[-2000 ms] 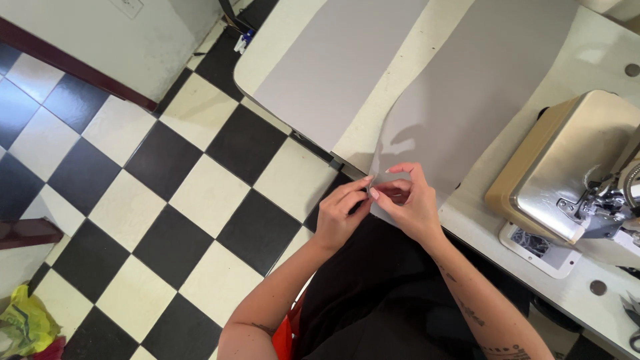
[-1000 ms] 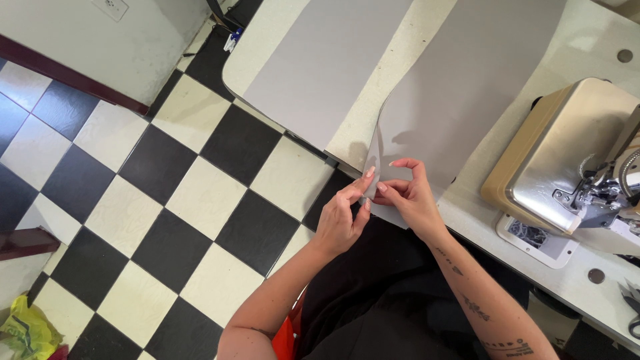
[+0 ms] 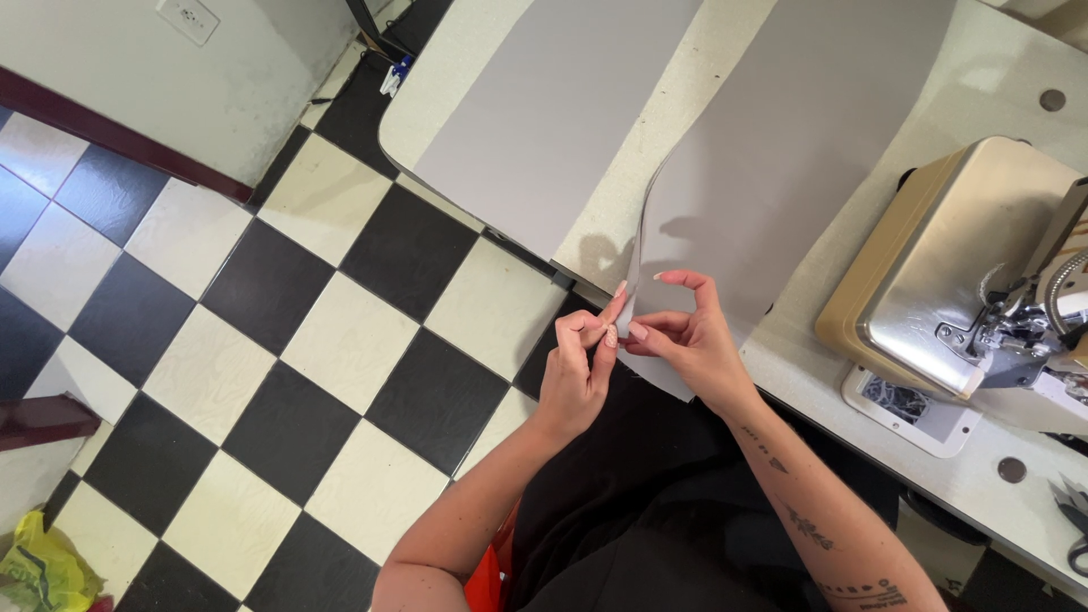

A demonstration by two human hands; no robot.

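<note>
A long piece of grey fabric (image 3: pixel 790 153) lies across the white sewing table (image 3: pixel 943 136), its near end hanging over the front edge. At its left edge the cloth is folded over, and both hands pinch it there. My left hand (image 3: pixel 580 365) holds the folded edge between thumb and fingers. Close beside it, my right hand (image 3: pixel 693 340) grips the same cloth with thumb and lower fingers, its index finger raised and bent. A second grey fabric piece (image 3: pixel 561 110) lies flat to the left, untouched.
An overlock sewing machine (image 3: pixel 943 272) stands on the table at the right. Black-handled scissors (image 3: pixel 1075 518) lie at the lower right edge. Below the table is a checkered tile floor (image 3: pixel 348 340). A yellow plastic bag (image 3: pixel 47 565) sits at the lower left.
The fingers have shifted slightly at the fabric's edge. One second ago a flap of cloth stood up between the hands; now it is pinched lower and narrower.
</note>
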